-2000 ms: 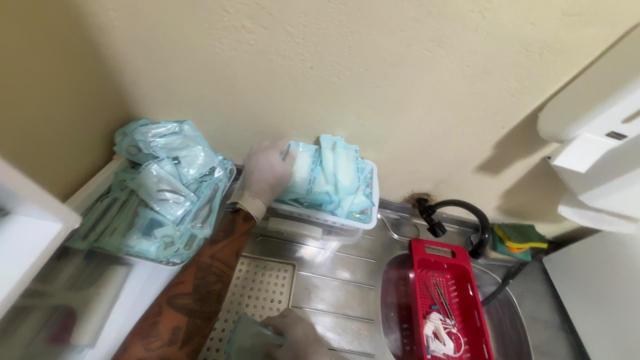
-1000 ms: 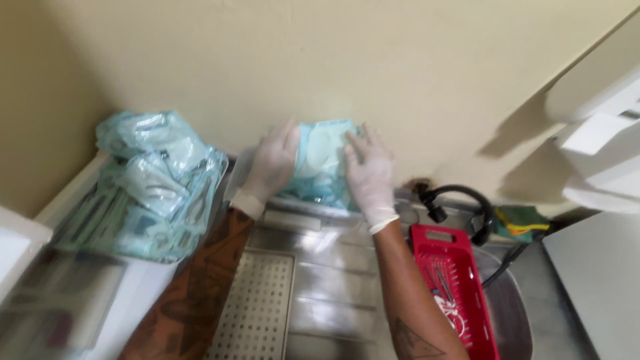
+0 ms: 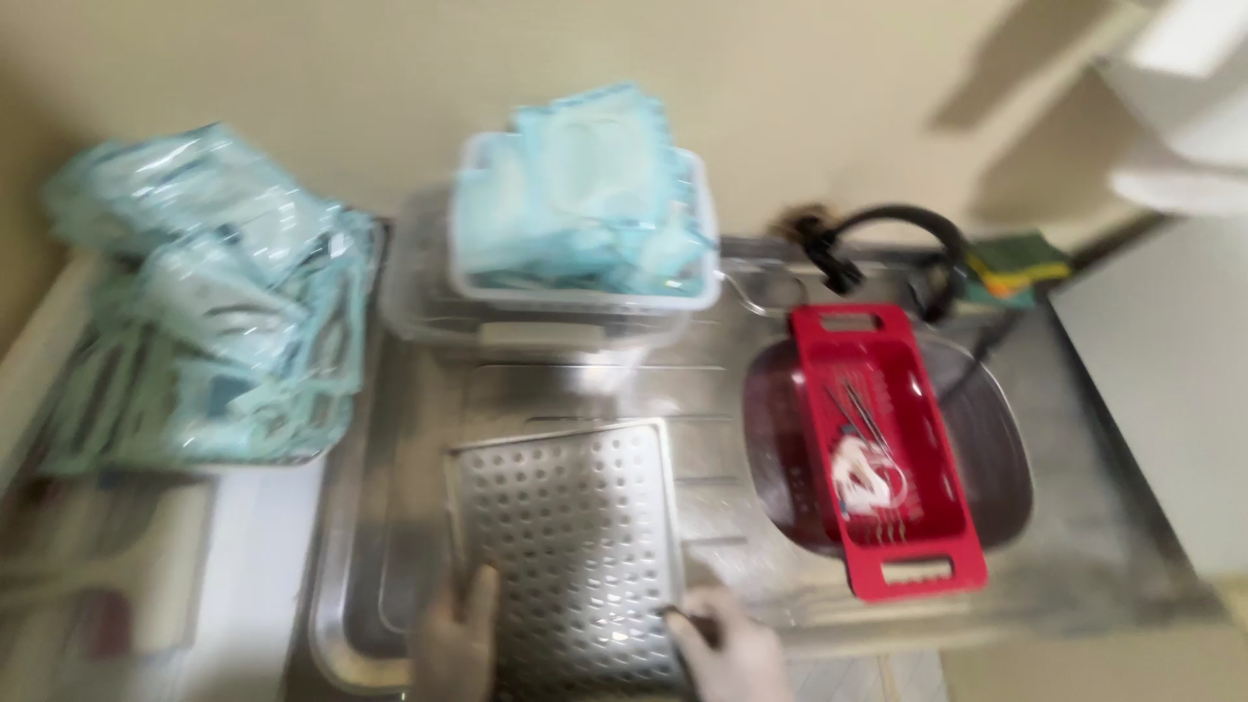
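My left hand (image 3: 456, 634), in a pale glove and blurred, is at the left edge of a perforated metal tray (image 3: 575, 546). My right hand (image 3: 726, 639), gloved too, grips the tray's right edge. The tray lies over the steel drainboard at the bottom centre, its near end cut off by the frame. Beyond it, against the wall, stands a clear plastic container (image 3: 585, 302) heaped with light blue sterilization pouches (image 3: 600, 175). More pouches (image 3: 224, 302), clear-faced with instruments inside, are piled at the left.
A red plastic basket (image 3: 916, 439) holding metal instruments and a white item rests across the sink basin (image 3: 999, 458). Behind are a black faucet (image 3: 907, 219) and a green and yellow sponge (image 3: 1019, 258). A white dispenser (image 3: 1189, 107) hangs at the upper right.
Both hands have left the pouches in the container and come down to the perforated tray. The pouches now stand heaped above the container's rim. The tray has shifted from its earlier place.
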